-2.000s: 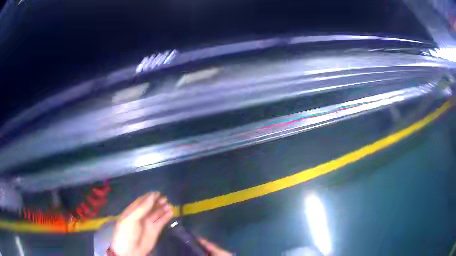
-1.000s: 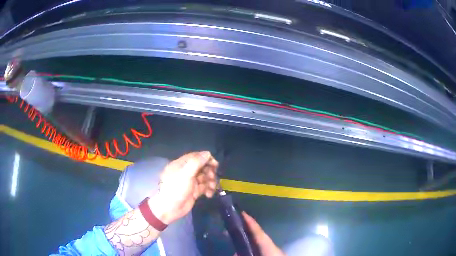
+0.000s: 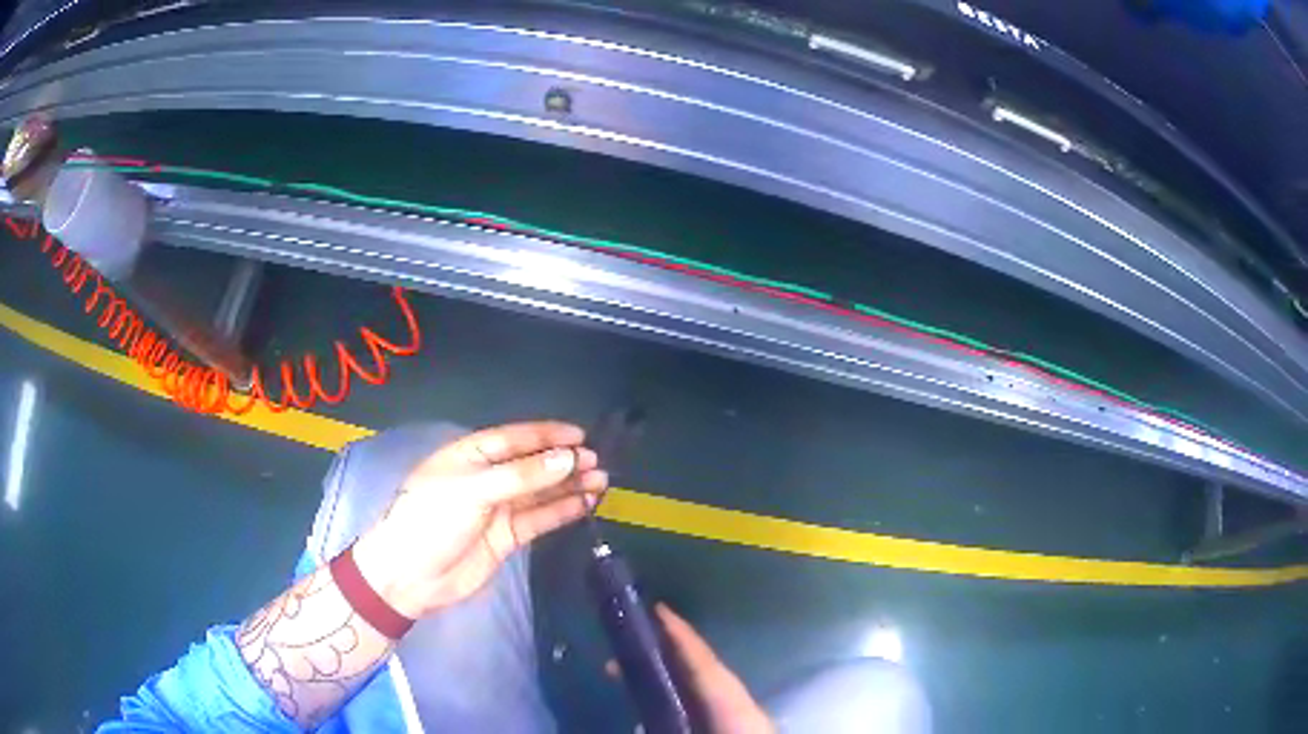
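Observation:
My right hand (image 3: 710, 674) is wrapped around a thick black electric screwdriver (image 3: 638, 631), partly cut off by the lower edge. Its thin metal bit points up to the fingertips of my left hand (image 3: 474, 516), which wears a dark red wristband. The left fingertips are bunched at the bit's tip; whether they pinch a small piece cannot be told. Both hands are over the floor, apart from the silver grooved frame strip (image 3: 689, 151) of the dark panel unit (image 3: 1148, 129).
A silver side rail (image 3: 574, 280) with green and red wires runs between the hands and the panel frame. A red-orange coiled hose (image 3: 187, 380) hangs at left beside a whitish cup (image 3: 93, 208). A yellow line (image 3: 861, 542) crosses the green floor. My grey-clad knees show below.
The view has steadied and shifted from the blurred earlier frame. Since one second ago, the left hand sits slightly lower left in view with straighter fingers. The screwdriver stays in the right hand.

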